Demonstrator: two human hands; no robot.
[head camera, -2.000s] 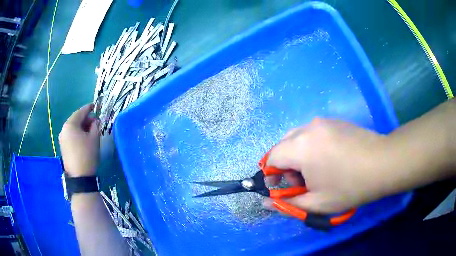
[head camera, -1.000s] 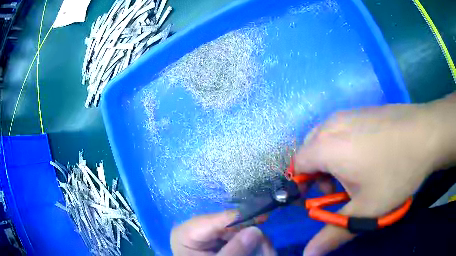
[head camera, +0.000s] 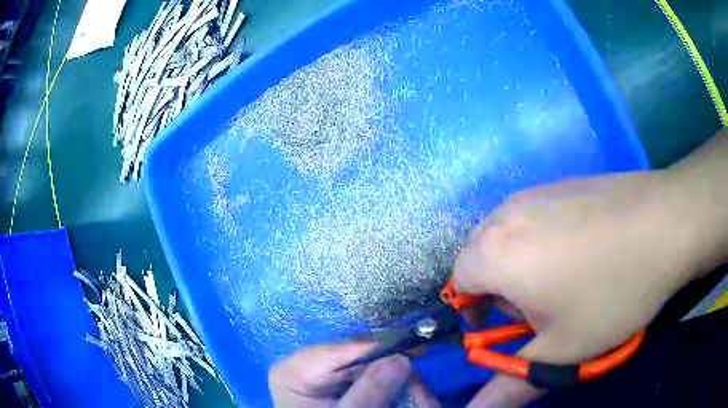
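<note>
My right hand (head camera: 583, 255) holds the scissors (head camera: 425, 327) by their orange-red loop handles with black bands. The dark blades point left, parted, with their tips at the fingers of my left hand (head camera: 343, 381). My left hand is at the bottom edge, partly cut off, fingers bent together in a pinch; what it pinches is hidden or blurred. Both hands are over the near part of the light-blue tray (head camera: 172, 231). Fine silvery-grey clippings (head camera: 319, 119) lie heaped and scattered in the tray, some right beside the blades.
A pile of whitish strips (head camera: 172, 72) lies beyond the tray's upper left edge. A greyer, tangled pile (head camera: 152, 343) lies between the tray and a deeper blue bin (head camera: 48, 311). A white paper (head camera: 96, 28) is at top left. Yellow lines cross the dark green table (head camera: 96, 199).
My left hand has moved from the upper strip pile to the scissor tips at the bottom. My right hand moved the scissors down and right, then slightly left. The view has shifted.
</note>
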